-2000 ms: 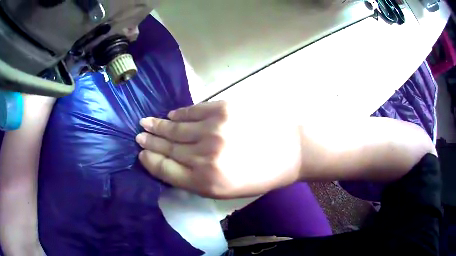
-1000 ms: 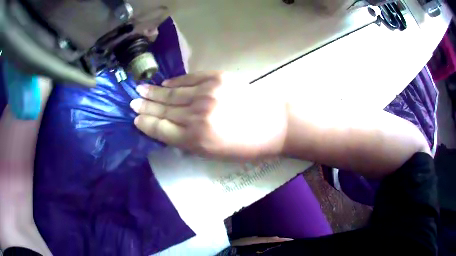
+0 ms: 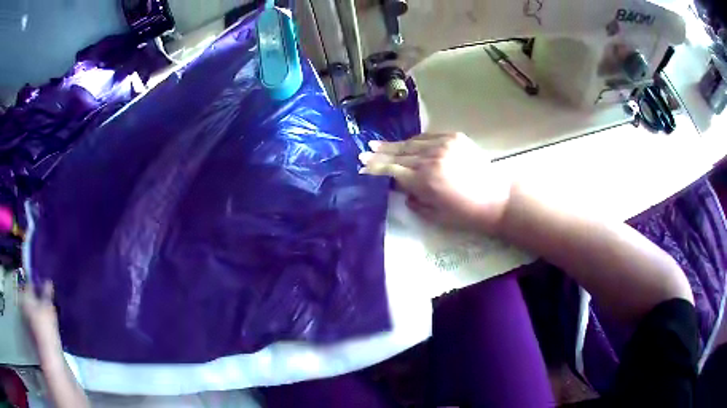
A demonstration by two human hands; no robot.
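Note:
A glossy purple shell fabric panel (image 3: pixel 215 215) lies spread over white wadding (image 3: pixel 263 368), which shows as a border along its front and left edges. Its upper right part runs under the needle area of the sewing machine (image 3: pixel 351 76). My right hand (image 3: pixel 438 175) lies on the panel's right edge just in front of the needle area, fingertips pressed on the fabric; it holds no tool. My left hand (image 3: pixel 40 307) is at the far left, small and blurred, at the panel's left edge; whether it grips the edge cannot be told.
A turquoise oval piece (image 3: pixel 278 54) hangs left of the needle. Tweezers (image 3: pixel 512 68) and dark-handled scissors (image 3: pixel 655 107) lie at the machine's right. Crumpled purple fabric (image 3: pixel 48 119) and a pink spool (image 3: pixel 5 217) are far left. A quilted panel (image 3: pixel 689 239) hangs at right.
The view has swung left and widened. My left hand has moved out to the panel's far left edge, and the panel now lies spread flatter. My right hand stays near the needle.

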